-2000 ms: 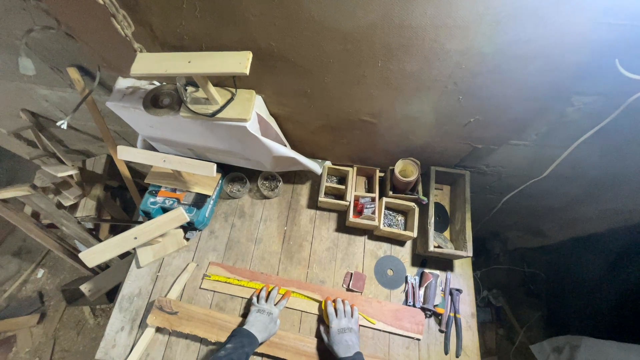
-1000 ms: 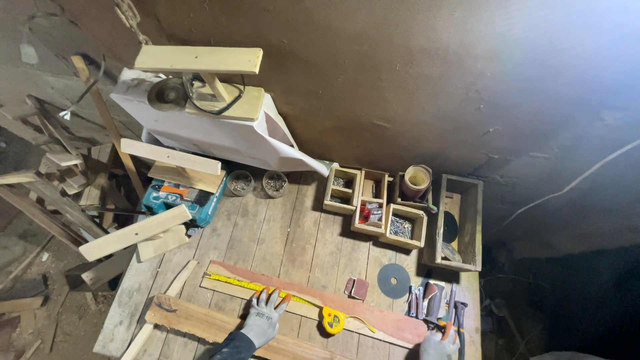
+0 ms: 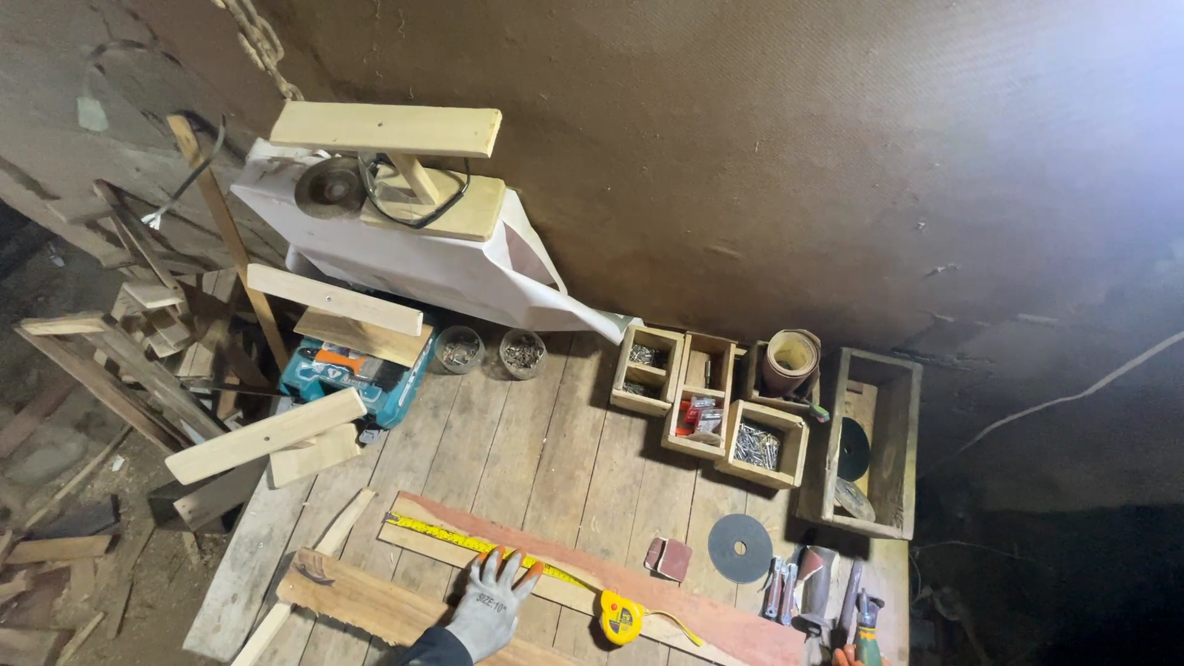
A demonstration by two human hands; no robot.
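My left hand (image 3: pixel 490 601), in a grey work glove with orange fingertips, presses on the pulled-out blade of a yellow tape measure (image 3: pixel 621 618). The blade lies along a long reddish-edged wooden board (image 3: pixel 555 564), and the tape's case rests on the board to the right of that hand. At the bottom right edge, only the orange fingertips of my right hand (image 3: pixel 858 659) show, around the lower end of a green-handled tool (image 3: pixel 867 629), perhaps pliers. Beside it lie other hand tools (image 3: pixel 816 587). A rough-edged plank (image 3: pixel 370 597) lies nearer me.
Wooden boxes of screws and nails (image 3: pixel 760 446), a larger wooden box (image 3: pixel 911 444), two jars (image 3: pixel 523 354) and a teal tool case (image 3: pixel 393 398) stand along the back. A black cutting disc (image 3: pixel 740 548) and sandpaper pieces (image 3: pixel 668 559) lie beyond the board. Scrap wood (image 3: pixel 55 549) is at left.
My right hand has left the board and tape measure and moved right to the hand tools, where its fingers now surround the green-handled one. My left hand has stayed on the blade.
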